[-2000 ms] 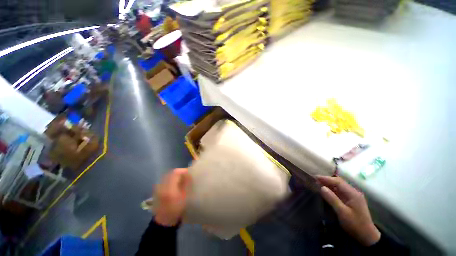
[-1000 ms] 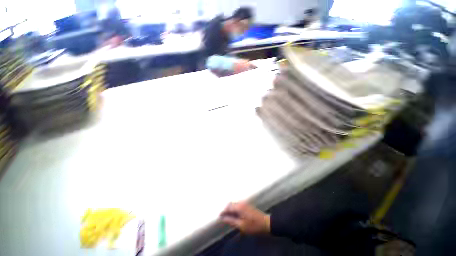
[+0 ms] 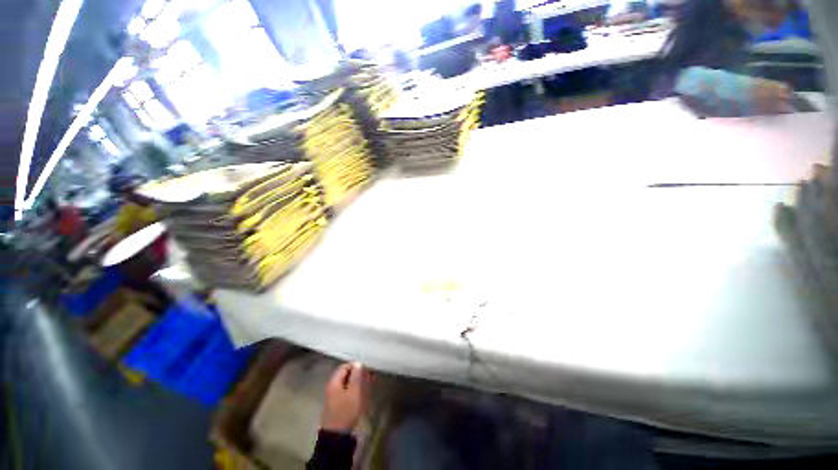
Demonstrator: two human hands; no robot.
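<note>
My left hand (image 3: 345, 398) is low in the view, blurred, just below the table's front edge and beside the open carton (image 3: 241, 404). Its fingers are bent upward. A beige strip lies beside it, but I cannot tell if the hand grips it. My right hand is not in view. Folded beige panels (image 3: 292, 415) lie in the carton. A thin dark cord (image 3: 471, 338) hangs over the edge of the white table (image 3: 588, 266). A faint yellow patch (image 3: 441, 290) shows on the table behind it.
Tall stacks of grey-beige panels with yellow edges (image 3: 276, 225) stand at the table's left end. Another stack (image 3: 813, 243) is cut off at the right. Blue bins (image 3: 188, 353) stand on the floor beyond the carton. Another person's sleeved arm (image 3: 730, 92) rests at the far side.
The view has swung back left from the right-hand stack. The right hand has left the view, and the left hand shows by the carton. The panel held two seconds ago no longer shows held up.
</note>
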